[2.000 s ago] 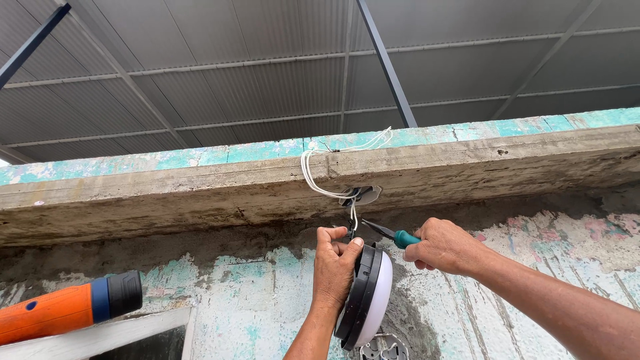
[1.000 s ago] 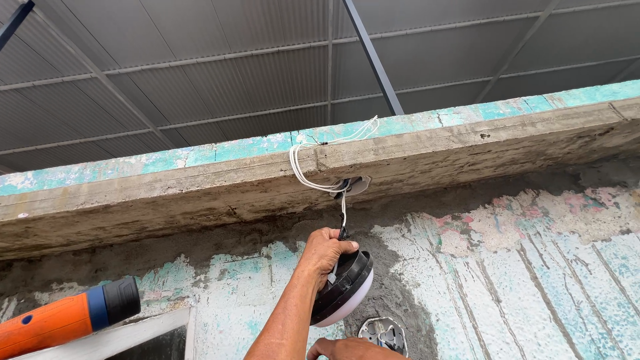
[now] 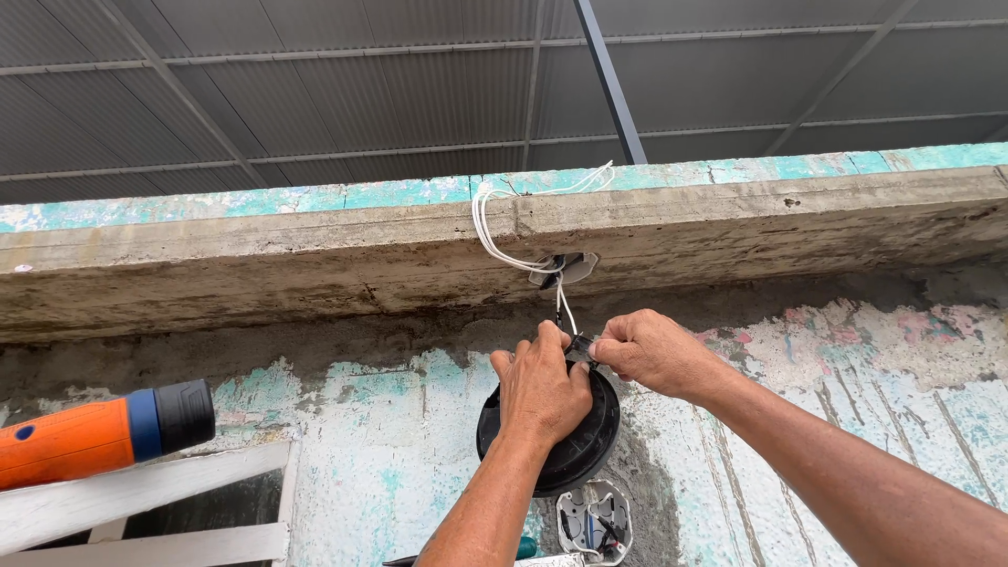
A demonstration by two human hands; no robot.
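Note:
A round light fixture with a black housing (image 3: 579,465) hangs below the beam, its black back facing me. My left hand (image 3: 543,382) lies over that housing, with its fingertips at the wires above it. My right hand (image 3: 646,354) pinches a piece of black electrical tape (image 3: 581,345) at the wire joint. White wires (image 3: 561,295) run down to the joint from an opening in the beam's underside, and more white wires (image 3: 484,224) loop over the beam's edge. The pliers' green handle (image 3: 526,546) shows at the bottom, partly behind my left forearm.
A concrete beam (image 3: 354,272) crosses above my hands. Under the fixture, an electrical box (image 3: 594,520) with wires is set in the wall. An orange and black cylindrical tool (image 3: 102,433) and a white slatted window frame (image 3: 157,492) are at the left. A corrugated roof spans the top.
The pliers have left my right hand, which was low by the wall box and has risen to the wires. The fixture has turned from showing its white cover to its black back.

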